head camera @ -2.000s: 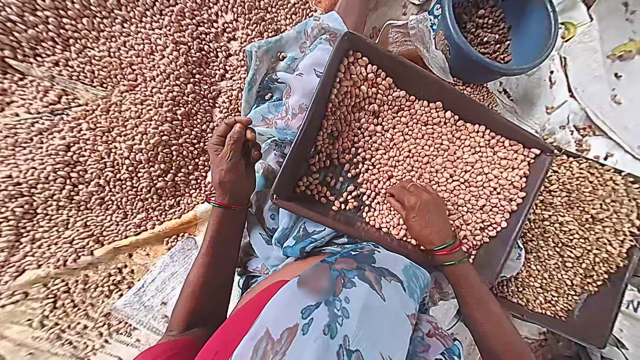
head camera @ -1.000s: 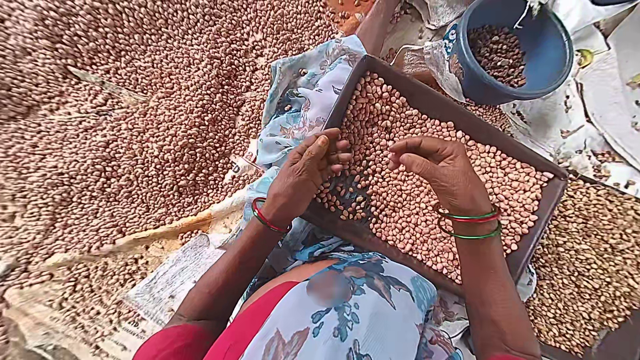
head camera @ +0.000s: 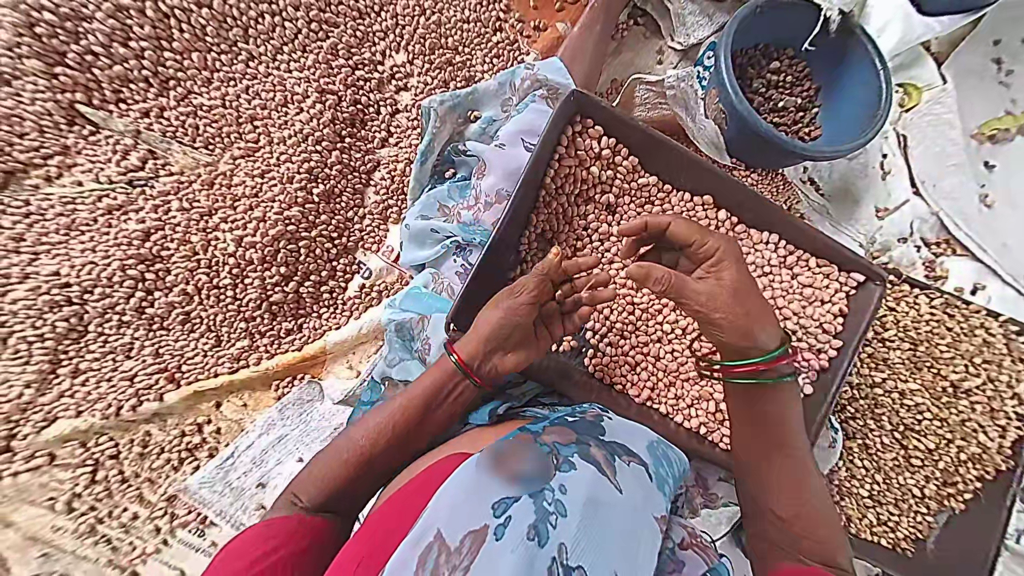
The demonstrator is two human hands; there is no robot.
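A dark rectangular tray (head camera: 512, 220) of pinkish, nut-like kernels (head camera: 768, 272) rests tilted across my lap on floral cloth. My left hand (head camera: 536, 320) is over the tray's lower left part, palm turned up and fingers apart, with nothing plainly in it. Facing it from the right, my right hand (head camera: 696, 280) hovers above the kernels, thumb and forefinger curled toward each other with a gap between them. Whether something small sits inside its curled fingers is hidden. Bangles circle both wrists.
A wide spread of similar kernels (head camera: 200, 240) covers the left side. A blue plastic tub (head camera: 848, 88) with dark pieces inside stands at the upper right. Beyond my right forearm lies a second dark tray (head camera: 960, 528) of browner kernels. White sacking (head camera: 976, 160) lies at the right.
My right hand has risen off the kernels, where it rested two seconds ago. My left hand has come from beside the tray to over it and its fingers have spread.
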